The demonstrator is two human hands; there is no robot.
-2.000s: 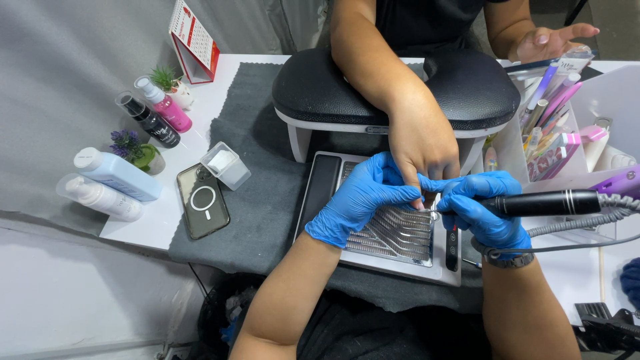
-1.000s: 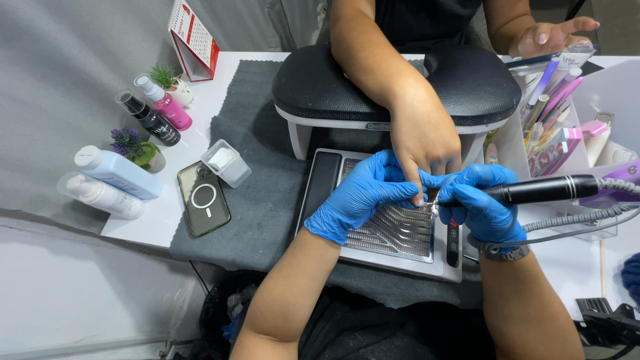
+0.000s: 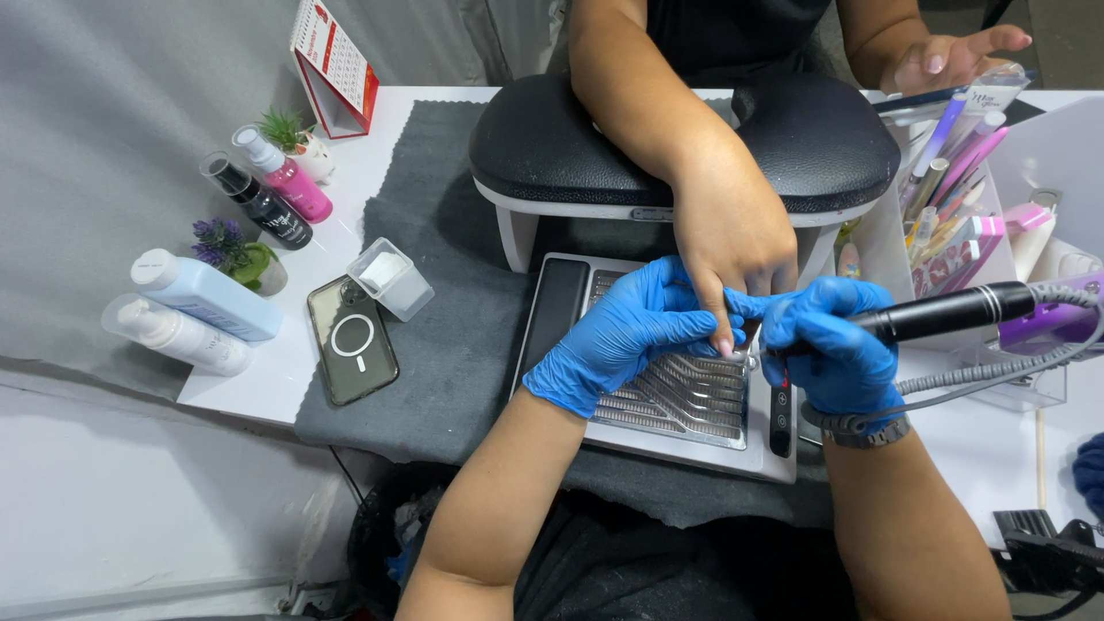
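Both my hands wear blue gloves. My left hand (image 3: 634,332) grips one finger of another person's hand (image 3: 733,224), which hangs over the front of a black padded armrest (image 3: 552,142). In my right hand (image 3: 832,345) is a black electric nail drill (image 3: 949,312), its tip close to the nail of the held finger; whether it touches cannot be told. A coiled grey cord (image 3: 957,375) runs from the drill's rear past my wrist. Below the hands lies a nail dust collector (image 3: 677,401) with a metal grille, on a grey cloth (image 3: 440,345).
Left on the white table are a phone (image 3: 352,341), a clear plastic container (image 3: 392,280), several bottles (image 3: 207,297), small potted plants (image 3: 259,267) and a desk calendar (image 3: 336,69). An organizer (image 3: 957,216) with brushes and files stands right. A bin (image 3: 371,526) sits below the table's front.
The other person's free hand at the upper right has turned and its fingers have spread. My hands have stayed nearly in place, with the drill held at the same finger.
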